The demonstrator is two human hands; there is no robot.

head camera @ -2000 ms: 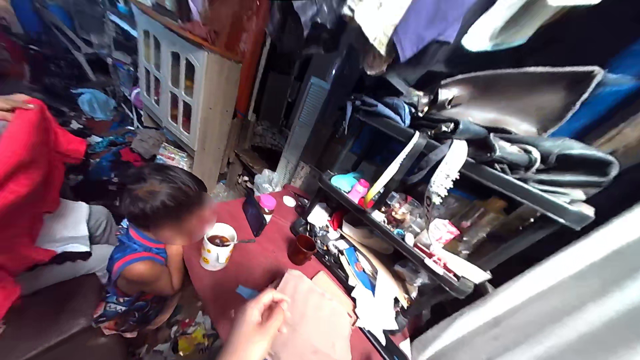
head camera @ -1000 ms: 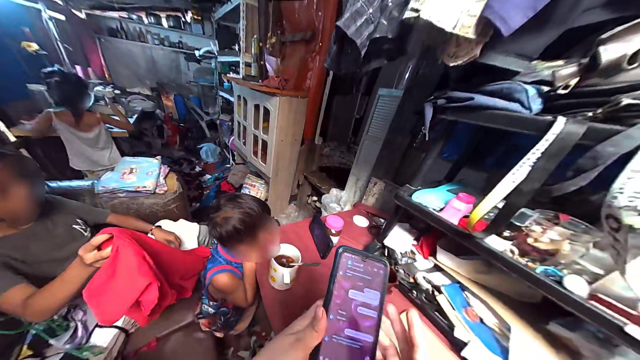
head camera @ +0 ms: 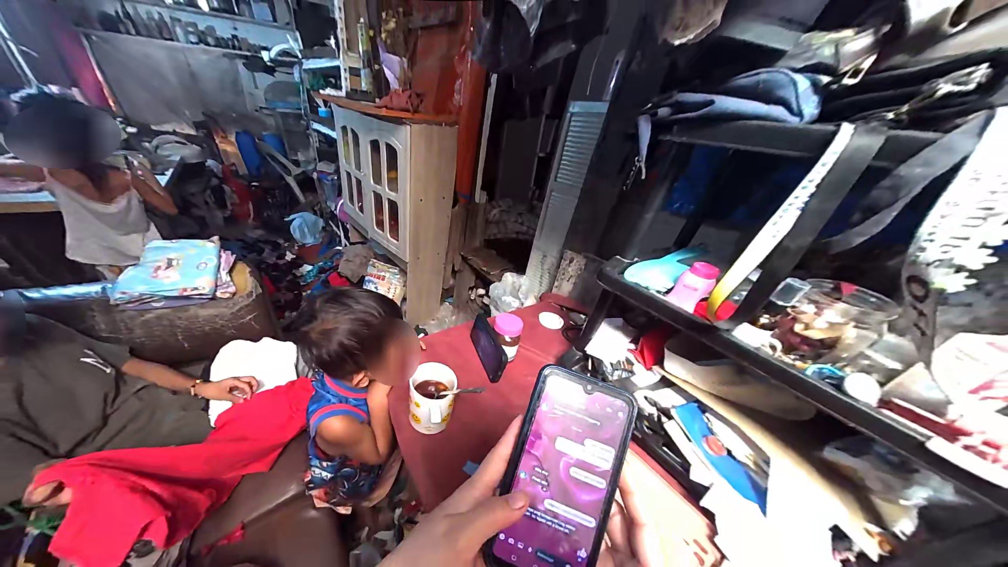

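Note:
My left hand (head camera: 472,504) grips the left side of a smartphone (head camera: 563,472) in a black case, its thumb over the lower part of the lit purple screen, which shows a chat. My right hand (head camera: 630,528) holds the phone from its right side and is partly hidden behind it. Beyond the phone, on the red table (head camera: 449,465), stands a white mug (head camera: 432,405) with dark drink and a spoon. Behind the mug, a second phone (head camera: 488,348) leans upright against a jar with a pink lid (head camera: 508,325).
A small person (head camera: 346,402) leans on the table's left edge. Further left, a seated person touches red cloth (head camera: 181,472) on a brown sofa. Another person stands farther back. A black shelf (head camera: 756,362) with containers and straps borders the right. A cabinet (head camera: 386,173) stands behind.
Two seconds ago one hand was over the table with no phone seen; a second ago both hands held it. The red cloth has been lowered and spread across the sofa.

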